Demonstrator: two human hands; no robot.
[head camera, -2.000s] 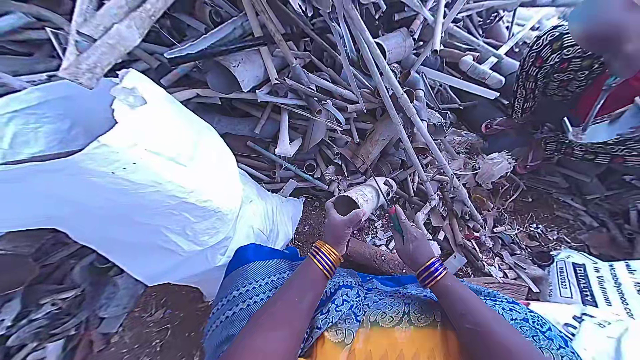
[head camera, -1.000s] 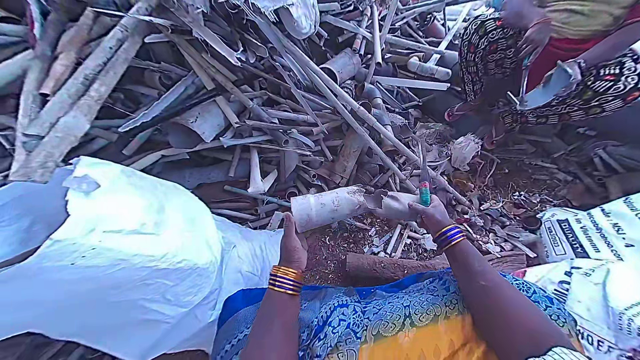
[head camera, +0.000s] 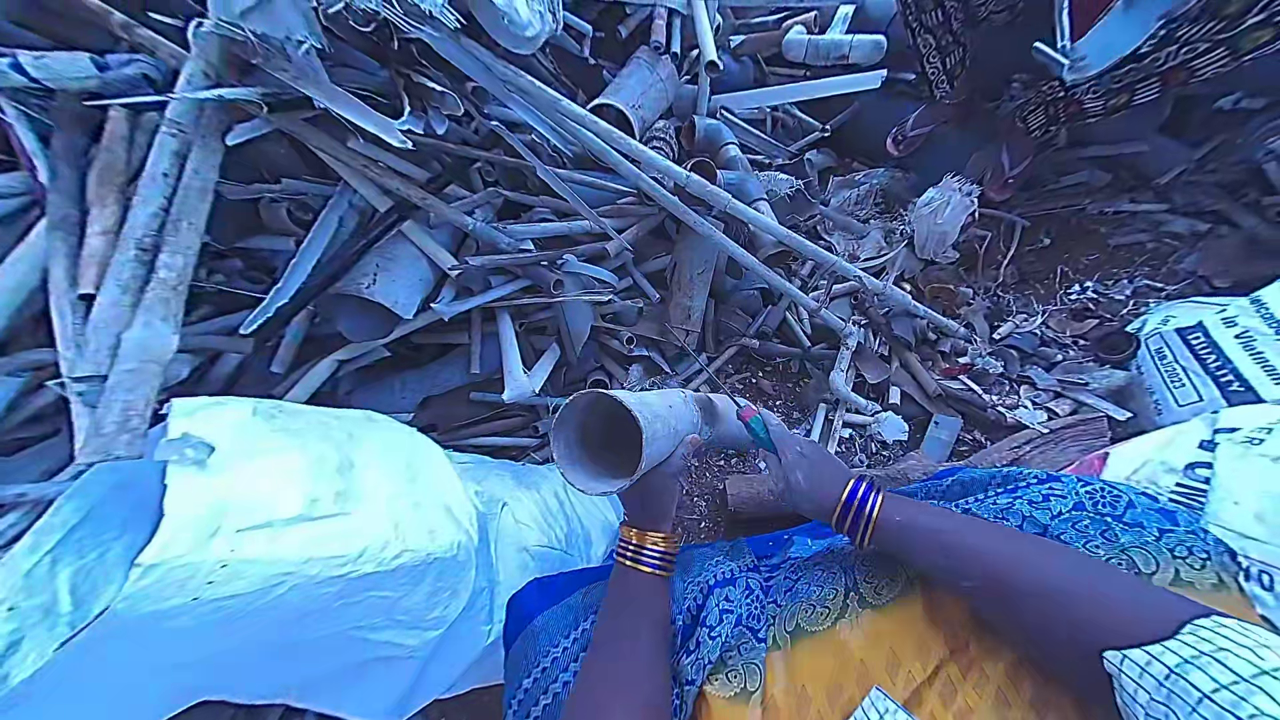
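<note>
A grey plastic pipe piece (head camera: 640, 425) with a wide round mouth points toward the lower left. My left hand (head camera: 658, 485) grips it from below, near its middle. Its narrower far end reaches to my right hand (head camera: 800, 465), which is closed around the green and red handle of a tool (head camera: 755, 428). The tool's thin, dark blade slants up and left over the scrap behind the pipe; its exact kind is not clear. Beneath the hands a log (head camera: 760, 495) lies across the ground, partly hidden by the wrists.
A heap of scrap pipes (head camera: 480, 220) spreads ahead, with long pipes (head camera: 700, 190) crossing it. A white sack (head camera: 310, 530) bulges at the left. Printed sacks (head camera: 1210, 360) lie at the right. Another person's patterned clothing (head camera: 1110, 85) shows at the upper right.
The pipe, seen side-on a second ago, now turns its wide mouth toward me. My left hand has moved from its left end to underneath it. The blade has tilted leftward.
</note>
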